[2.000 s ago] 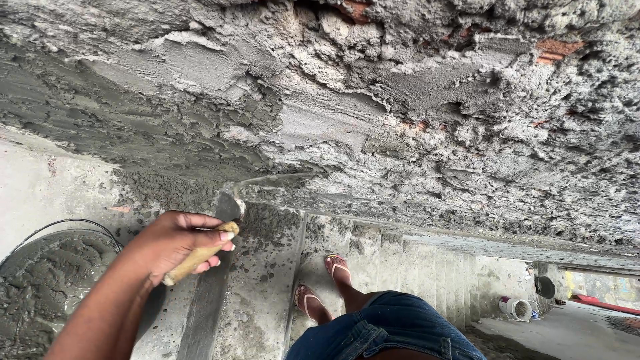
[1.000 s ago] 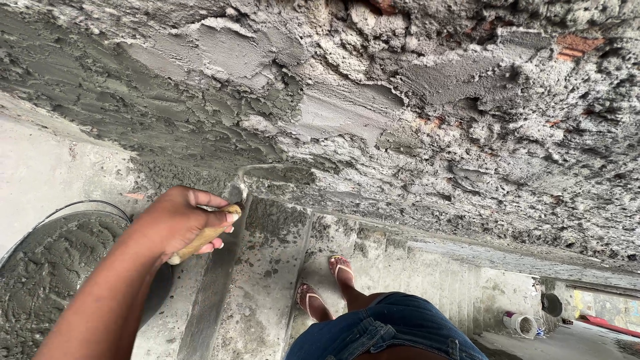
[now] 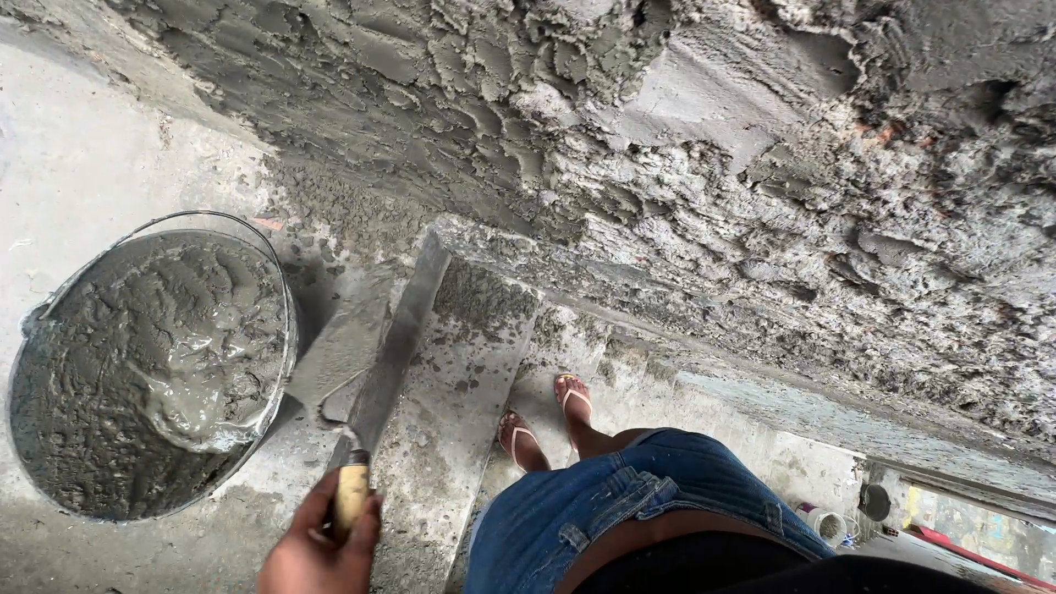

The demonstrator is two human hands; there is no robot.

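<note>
My left hand (image 3: 322, 540) grips the wooden handle (image 3: 351, 491) of a trowel at the lower middle left. The trowel's metal blade (image 3: 342, 346), coated with gray mortar, points up and away from me. It lies in view between a bucket (image 3: 290, 346) of wet mortar on the left and a concrete step edge (image 3: 396, 346) on the right. Rough mortar (image 3: 412, 107) covers the wall above, darker and wetter at the left, paler toward the right. My right hand is not in view.
Concrete stairs (image 3: 726, 412) run along the wall toward the right. My feet in flip-flops (image 3: 573, 400) stand on a step, close to the wall's base. Mortar splatters mark the steps. A white bucket (image 3: 825, 524) and a red object (image 3: 973, 553) are at the far lower right.
The trowel has come away from the foot of the wall, back toward me and beside the bucket, still in my left hand. The view has shifted left, showing more of the bucket.
</note>
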